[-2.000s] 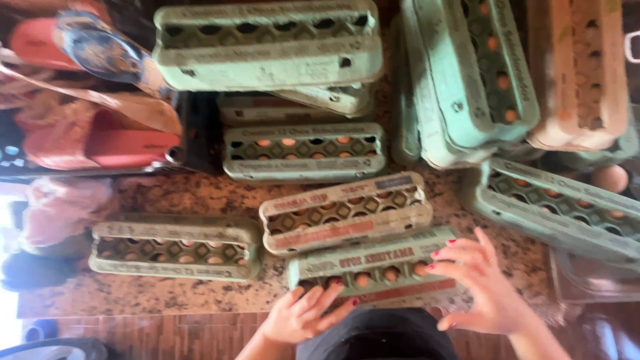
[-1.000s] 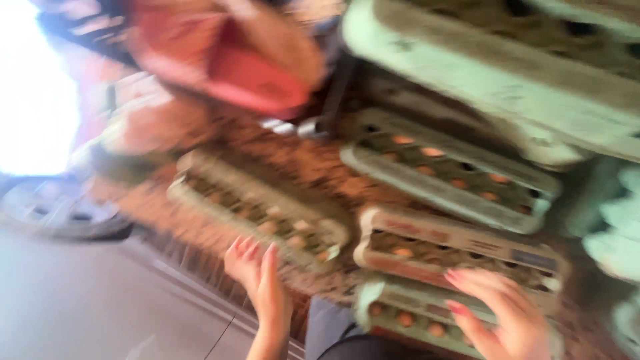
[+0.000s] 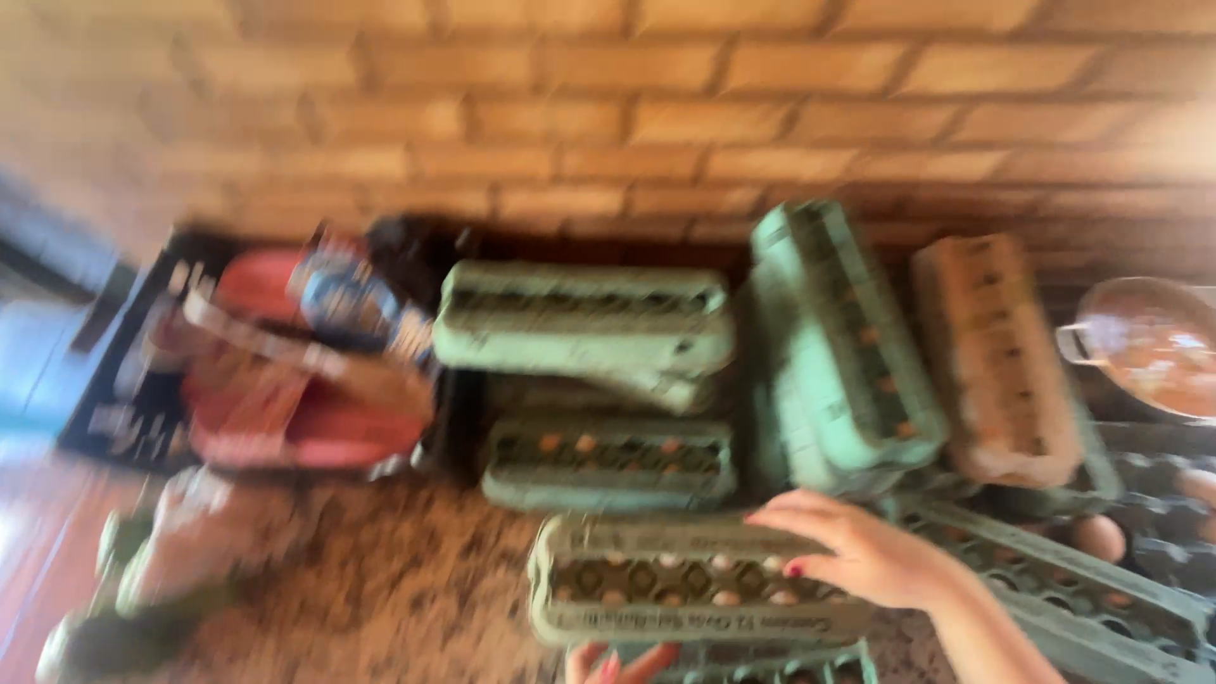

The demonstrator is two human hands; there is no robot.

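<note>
A beige-green egg carton [image 3: 703,579] with eggs showing through its lid openings lies on the speckled stone counter. My right hand [image 3: 855,551] rests on its right end, fingers spread over the top. At the lower frame edge my left hand [image 3: 622,663], mostly cut off, touches or nearly touches its front side; its grip cannot be made out. Just below lies a green egg carton [image 3: 769,665], partly cut off, with cups and eggs visible. Behind the beige-green carton is another green carton [image 3: 608,465] with eggs inside.
Stacked green cartons [image 3: 584,318] stand behind, more [image 3: 845,351] to the right beside a brownish carton [image 3: 1002,361]. A loose egg [image 3: 1099,539], a grey egg tray [image 3: 1154,494] and a handled bowl [image 3: 1149,347] are at right. Red sandals [image 3: 304,418] fill a black box at left, before a brick wall.
The view has swung up to the brick wall. The beige-green carton, earlier at the left, now lies in front of the green one behind. My right hand has moved onto it.
</note>
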